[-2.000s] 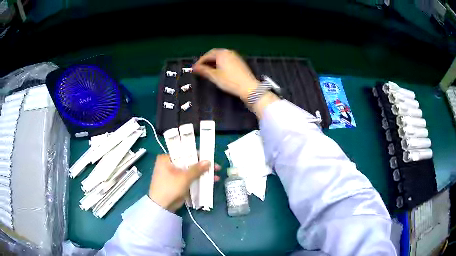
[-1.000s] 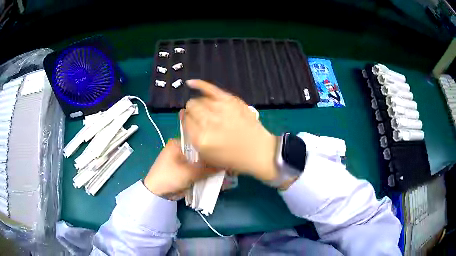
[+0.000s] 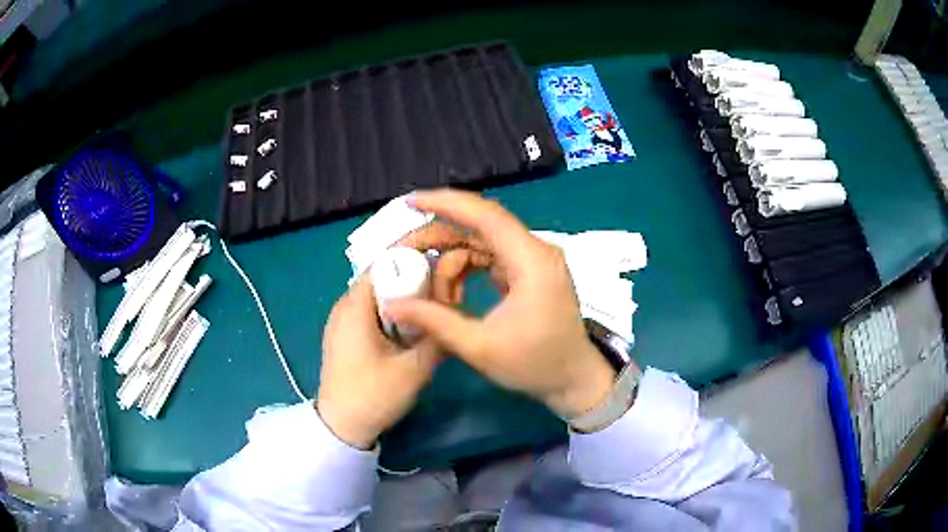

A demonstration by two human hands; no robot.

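Note:
My left hand (image 3: 364, 364) is closed around white tube housings (image 3: 400, 274), seen nearly end-on, so their number cannot be told. My right hand (image 3: 509, 301) is curled around the same white end, its thumb against the near side and its index finger above. The black ribbed parts tray (image 3: 400, 135) lies behind, with small white end pieces (image 3: 266, 148) in two columns at its left and one (image 3: 533, 148) at its right. The glue bottle cannot be seen.
Loose tube housings (image 3: 156, 312) lie left, beside a blue fan (image 3: 104, 204) and a curving white cord (image 3: 260, 307). White cloths (image 3: 605, 272) lie behind my hands. The finished-work tray (image 3: 832, 275) holds white tubes at right, past a blue packet (image 3: 585, 116). A blue-rimmed tote (image 3: 838, 426) stands lower right.
The view has turned to the right. My right hand has come from the parts tray down to the housings in my left hand. The housings now point toward the camera.

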